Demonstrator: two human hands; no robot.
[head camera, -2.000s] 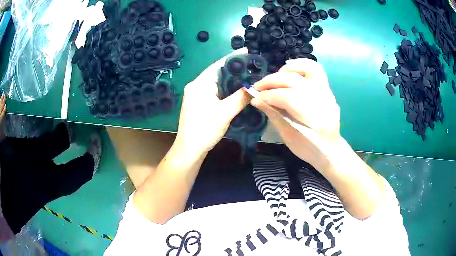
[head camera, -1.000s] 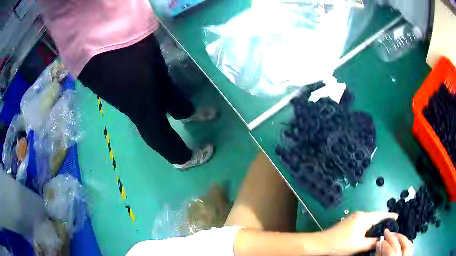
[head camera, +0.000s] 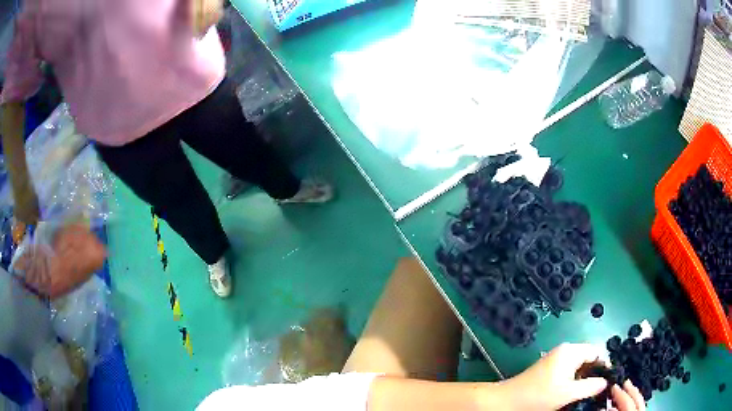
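My left hand (head camera: 558, 376) is at the lower right, at the bench edge, with its fingers curled round a black rubber sheet (head camera: 592, 372), mostly hidden. My right hand (head camera: 628, 398) is cut off by the bottom edge; only its fingertips show, at the black rubber. Whether it holds a tool cannot be seen. Round black caps (head camera: 652, 353) lie in a heap just beyond my hands. A stack of moulded black sheets with rows of cups (head camera: 522, 257) lies further left on the green mat.
An orange basket (head camera: 692, 273) of black parts stands at the right. A clear plastic bag (head camera: 433, 96), pale strip (head camera: 449, 189) and clear bottle (head camera: 638, 100) lie beyond the stack. A person in pink (head camera: 136, 64) stands left of the bench, near bagged goods (head camera: 48, 321).
The view has swung left, then shifted slightly. The person in pink has moved, and an arm now reaches down to a bag. My hands sit at the lower right, still together at the rubber.
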